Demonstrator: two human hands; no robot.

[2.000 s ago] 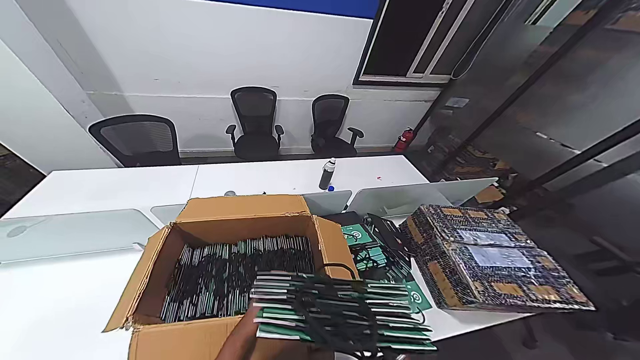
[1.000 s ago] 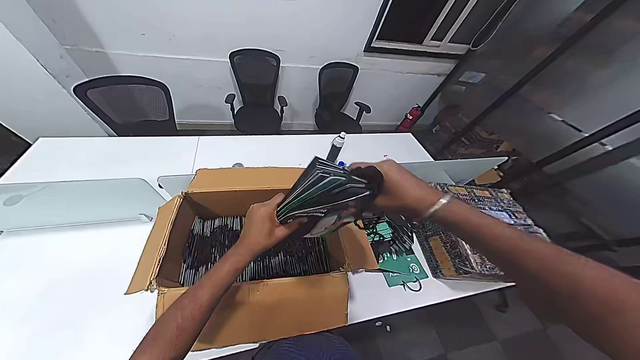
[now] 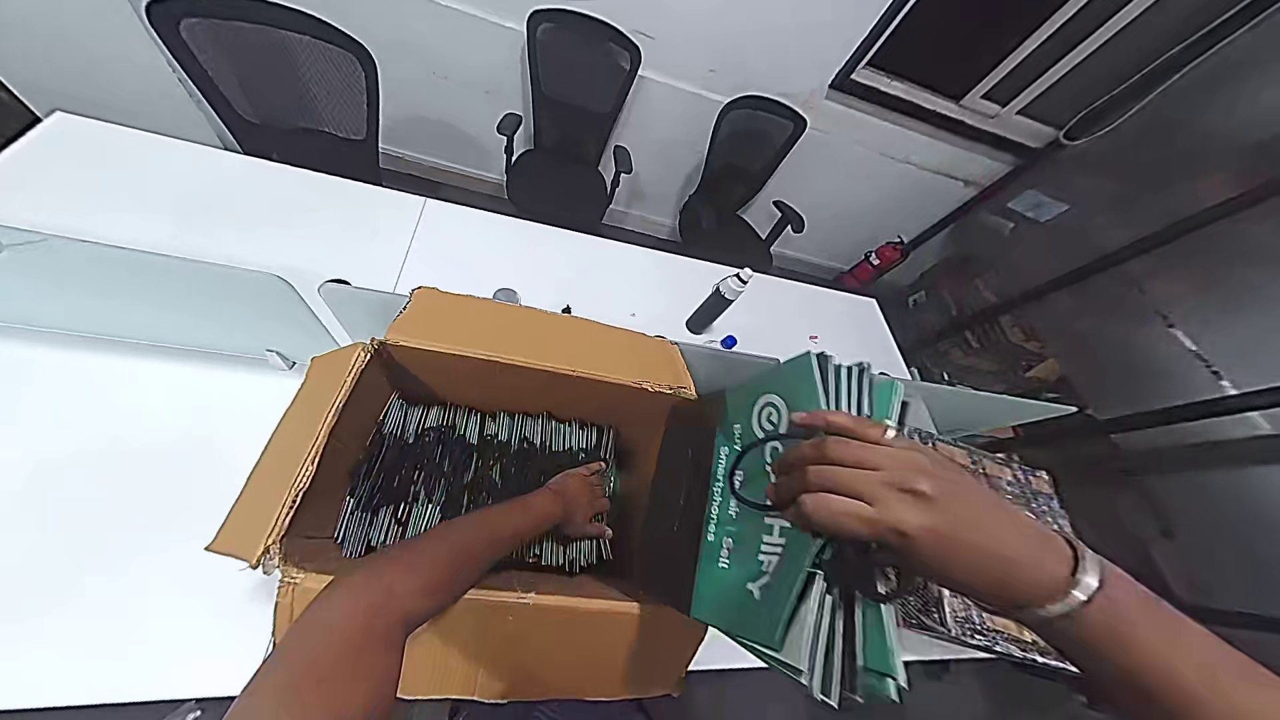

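An open cardboard box [image 3: 545, 625] stands on the white table, packed with upright folded paper bags [image 3: 470, 480] with dark handles. My left hand [image 3: 582, 500] reaches into it and rests on the right end of the packed row, fingers bent over the edges. Outside the box, at its right side, my right hand [image 3: 860, 490] holds a bundle of green paper bags [image 3: 765, 520] by the dark cord handles. The front bag faces up and bears white printing. Whether my left fingers grip any bag cannot be told.
A wrapped carton [image 3: 1000, 490] lies behind my right forearm. A dark bottle [image 3: 718, 302] and a blue cap [image 3: 728, 342] are beyond the box. Frosted divider panels [image 3: 140, 295] cross the white table [image 3: 110, 420]. Mesh chairs [image 3: 580, 90] stand along the far side.
The bundle was between both hands above the box; now my right hand has it at the box's right side. My left hand has let go of it and moved down into the box.
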